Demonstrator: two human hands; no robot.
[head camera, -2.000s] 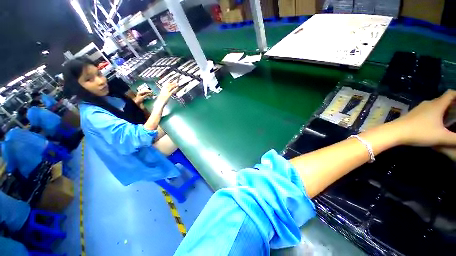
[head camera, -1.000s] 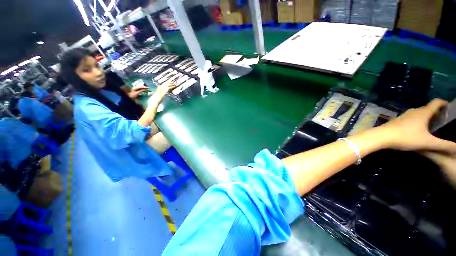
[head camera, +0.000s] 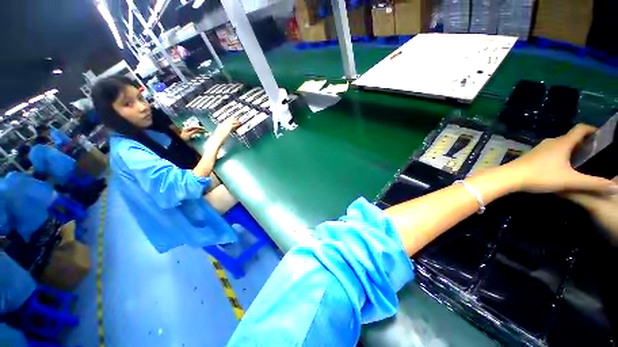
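My left hand (head camera: 562, 162) reaches in from the left, with a bracelet at the wrist, and grips a dark flat stack with a grey edge, seemingly phone screens (head camera: 598, 144), at the right rim. Part of my right hand (head camera: 600, 209) shows below it, blurred and cut off by the rim; its fingers are hidden. Under my hands lies a stack of clear trays (head camera: 467, 298) with dark pockets. Two pale screen backs (head camera: 452, 149) lie in the tray's far row, the right one partly behind my left forearm.
A white board (head camera: 440, 64) lies on the green bench (head camera: 339, 156) at the far side. Dark trays (head camera: 542, 105) stand beyond my hand. White paper pieces (head camera: 322, 93) lie near a shelf post (head camera: 254, 51). A person (head camera: 159, 169) in blue sits at the left, handling parts by other trays.
The grey-edged stack in my left hand has come into view at the right rim. More of my right hand shows than two seconds ago. The camera view has shifted slightly.
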